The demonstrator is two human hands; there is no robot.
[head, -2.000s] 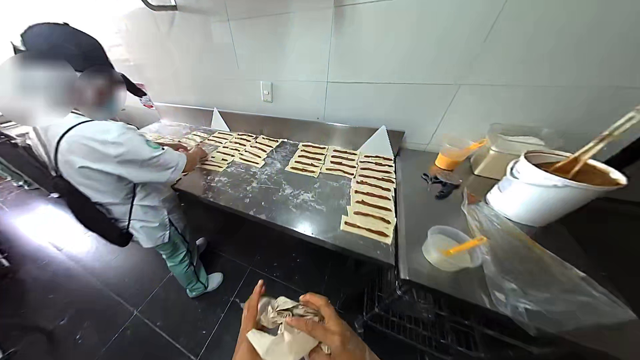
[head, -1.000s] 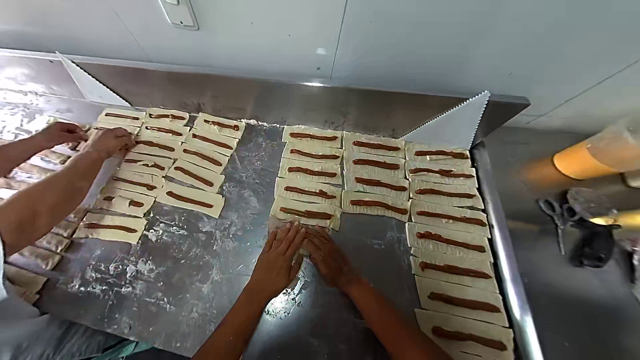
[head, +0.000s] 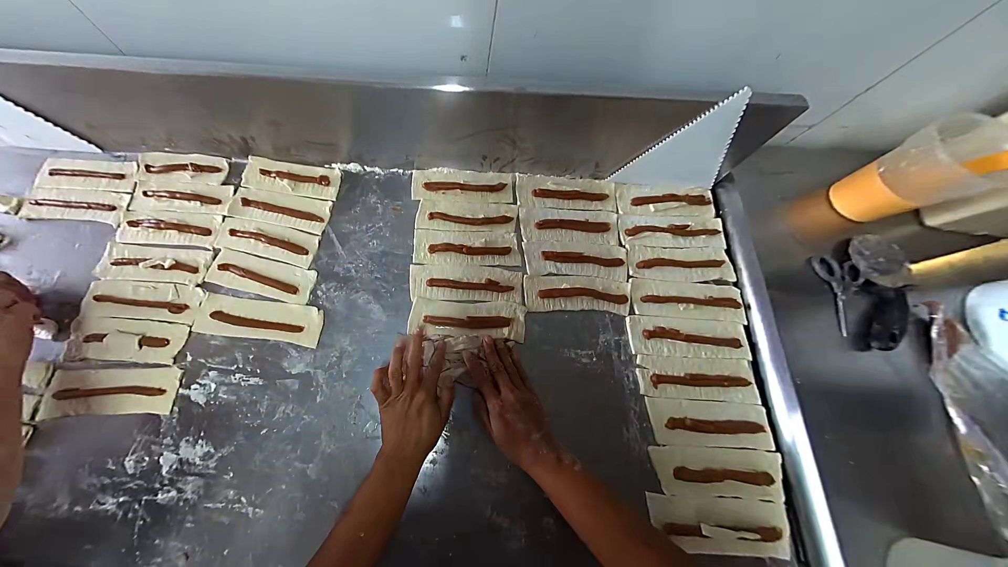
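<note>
Both my hands lie on the crumpled, pale wrapping [head: 455,359], which seems to be a piping bag, at the lower edge of a dough strip [head: 468,321] with a brown line of filling. My left hand [head: 413,390] rests on its left part with fingers forward. My right hand [head: 510,402] touches its right part, fingers also forward. Whether the fingers grip it is hard to see. Rows of filled dough strips [head: 577,294] run beyond and to the right, and another group [head: 256,323] lies to the left.
Triangular white serrated scrapers [head: 689,146] lean on the steel backsplash [head: 378,130]. At the left edge is a co-worker's hand [head: 16,311]. Right of the table's metal rim [head: 780,378] are scissors [head: 835,287], an orange-filled plastic container [head: 874,189] and clear plastic [head: 972,417].
The view has moved down over the table. My hands, which held the crumpled wrapping away from the table two seconds ago, are now down at the middle column, where another filled strip shows beyond my fingers.
</note>
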